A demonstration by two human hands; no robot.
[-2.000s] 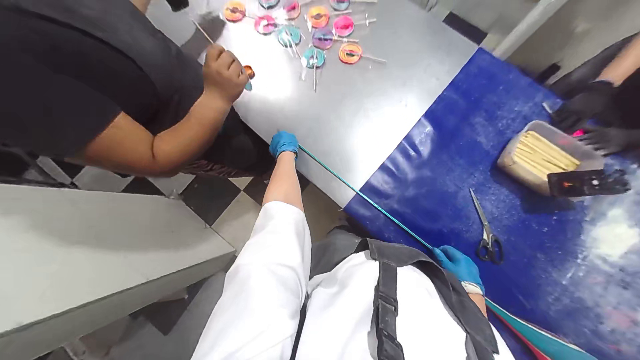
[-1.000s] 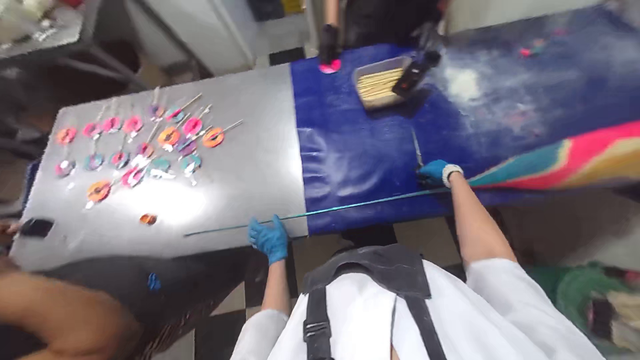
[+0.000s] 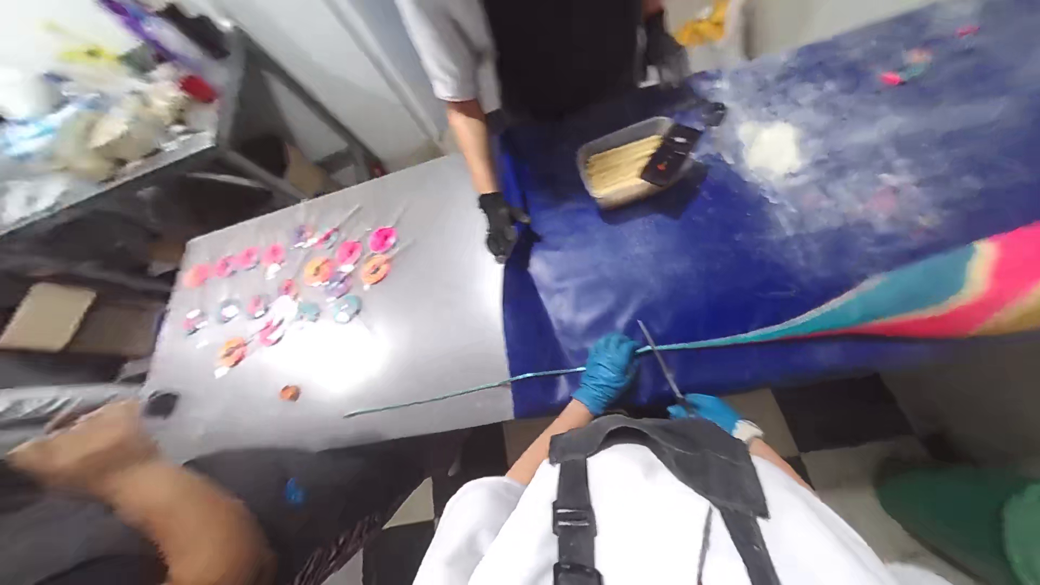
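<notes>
A thin teal candy rope [image 3: 455, 396] runs across the steel table and the blue sheet, widening at the right into a thick striped candy mass [image 3: 959, 280] of teal, cream and pink. My left hand [image 3: 608, 372], in a blue glove, lies closed over the rope near the sheet's front edge. In my right hand [image 3: 708, 413], also blue-gloved, is a pair of scissors [image 3: 665, 366]; their blades point up and left and cross the rope just right of my left hand. Whether the blades are apart is hard to tell.
Several wrapped lollipops [image 3: 318, 270] lie on the steel table [image 3: 439, 211], with a small orange piece [image 3: 289, 392] nearer me. A plastic tub of sticks [image 3: 626, 162] stands on the blue sheet [image 3: 617, 268]. Across the table, a co-worker's black-gloved hand [image 3: 500, 227] rests by the seam; another person's arm [image 3: 162, 487] is at lower left.
My right hand has taken up the scissors that lay on the blue sheet. My left hand has moved right along the rope. The co-worker's black-gloved hand has come to the seam. The view has swung.
</notes>
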